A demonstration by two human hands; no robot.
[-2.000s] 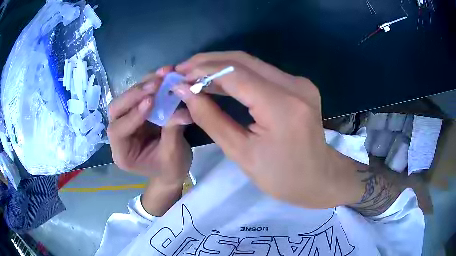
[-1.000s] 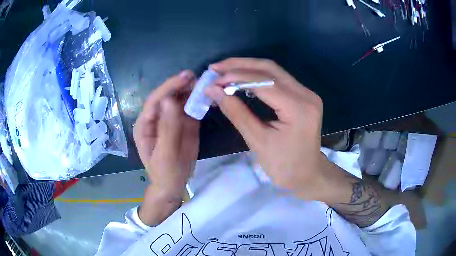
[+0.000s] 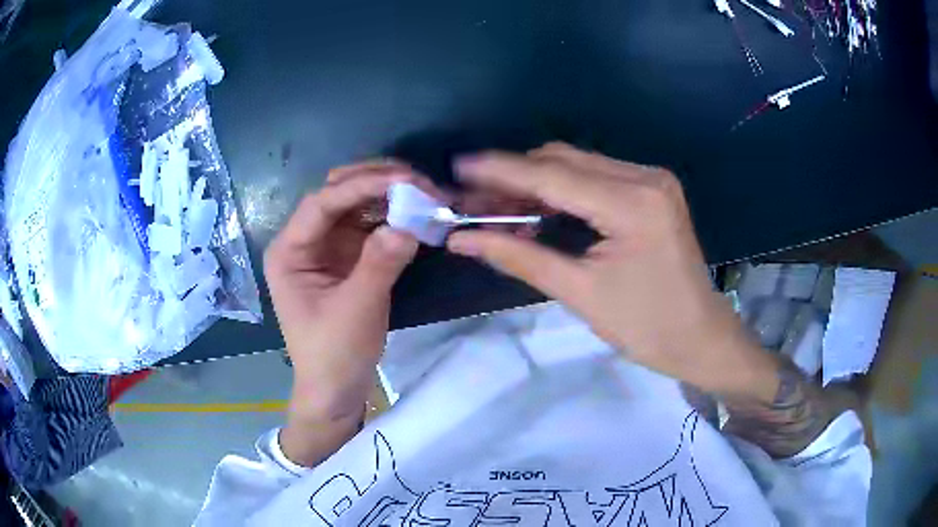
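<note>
My left hand (image 3: 345, 242) holds a translucent milky-white housing (image 3: 415, 213) between thumb and fingers, above the table's front edge. A wire lead with a thin white sleeve (image 3: 499, 219) sticks out to the right from the housing's right side. A small white part sits where the lead meets the housing. My right hand (image 3: 607, 247) is just right of the housing, thumb and fingers spread around the lead. The right fingers are blurred, and I cannot tell whether they touch the lead.
A clear bag of housings (image 3: 93, 226) lies at left. A single lead (image 3: 782, 99) lies at upper right, near a pile of leads (image 3: 849, 23). Below the dark table (image 3: 339, 82) at right, an open box (image 3: 787, 309) holds pale rounded items.
The housing has turned and moved a little down, now gripped by my left hand. My right fingers have spread from their pinch on it. The lead now sticks straight out to the right.
</note>
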